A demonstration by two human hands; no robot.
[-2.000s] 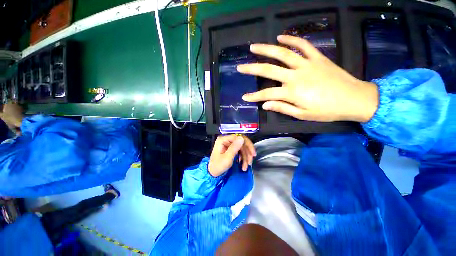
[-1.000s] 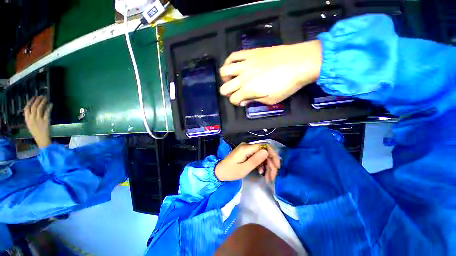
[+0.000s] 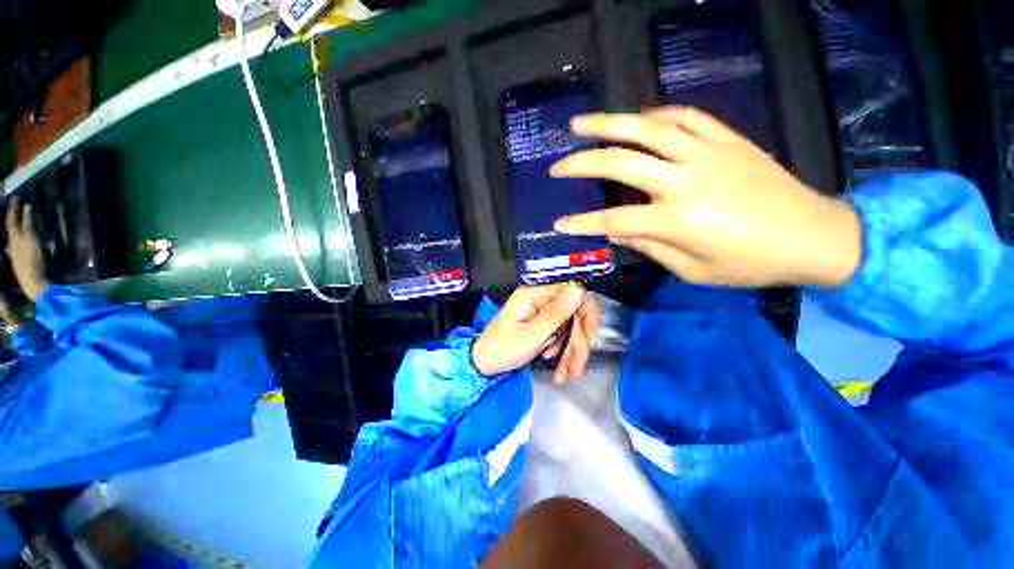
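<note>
A black phone tray (image 3: 480,167) lies in front of me with smartphones in its slots. The second smartphone (image 3: 545,206) has a lit screen with lines of text and a white and red strip at its bottom. My left hand (image 3: 534,331) is at that phone's bottom edge, thumb and finger pinched on a tiny plug, mostly hidden by the fingertips. My right hand (image 3: 712,200) is open, fingers spread, fingertips over this phone's right part. The first smartphone (image 3: 417,200), at left, shows a similar bottom strip.
A white cable (image 3: 272,167) runs over the green mat (image 3: 206,167) at left. A white power block (image 3: 300,13) is at the upper left. Black lower trays (image 3: 322,383) stand below the bench edge. Another person's blue sleeve (image 3: 111,372) and hand (image 3: 22,247) are at far left.
The view has shifted right along the tray. My left hand has moved from the first phone to the second phone's bottom edge. My right hand has spread its fingers again, and text now shows on the second screen.
</note>
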